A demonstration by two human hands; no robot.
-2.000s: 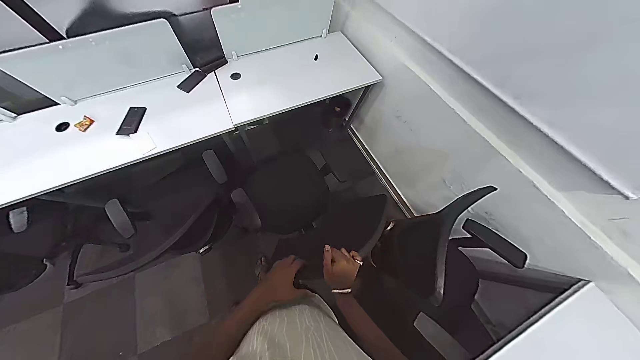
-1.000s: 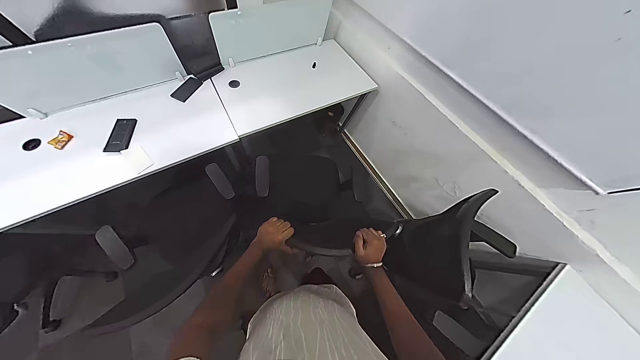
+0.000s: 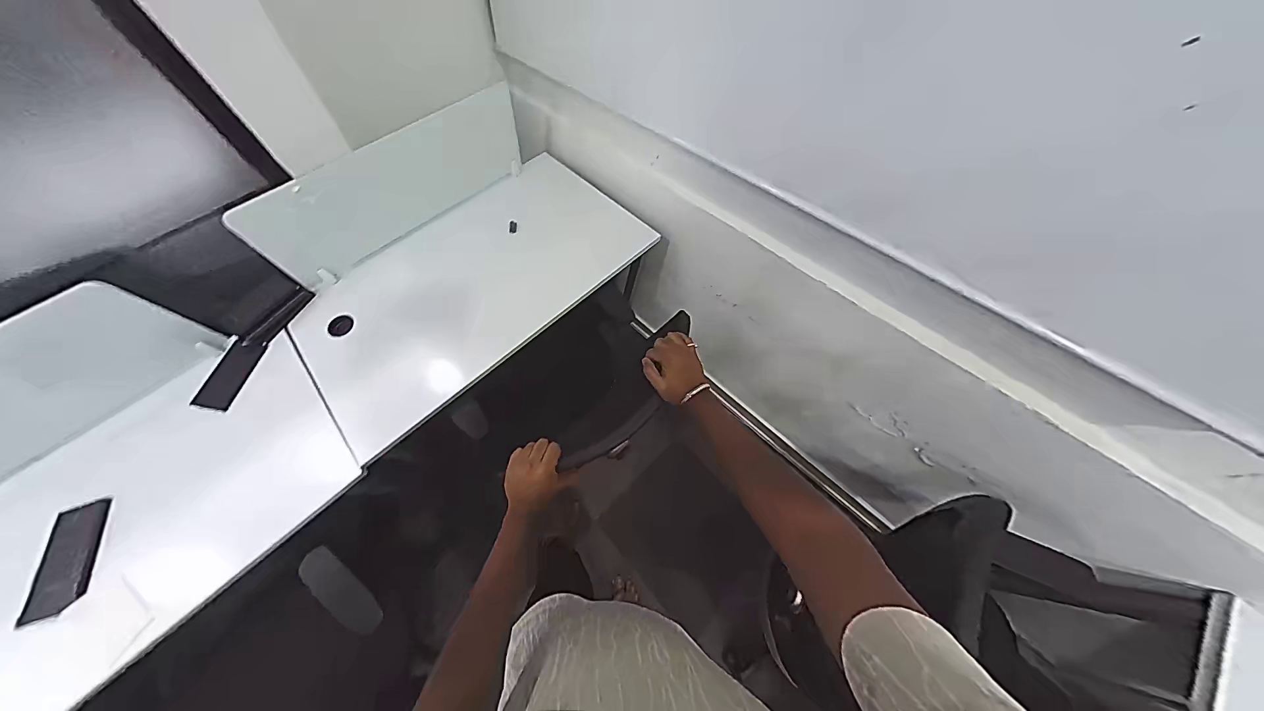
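Observation:
Both of my hands grip the top edge of a black office chair's backrest (image 3: 617, 420), which stands close to the white desk (image 3: 444, 306). My left hand (image 3: 533, 476) is closed over the near left part of the edge. Farther right and up, beside the wall, my right hand (image 3: 675, 367) holds the other end, with a bracelet on its wrist. The chair's seat and base are dark and mostly hidden below the desk.
Another black chair (image 3: 938, 553) stands at the lower right by the wall (image 3: 790, 326). A grey armrest (image 3: 340, 590) shows at the lower left. Frosted screens (image 3: 385, 188) line the desk, which bears a dark flat object (image 3: 64, 561) and a small black item (image 3: 513, 227).
My hands have moved forward with the chair back, nearer to the desk and wall, and are farther apart. The view has shifted toward the right-hand desk.

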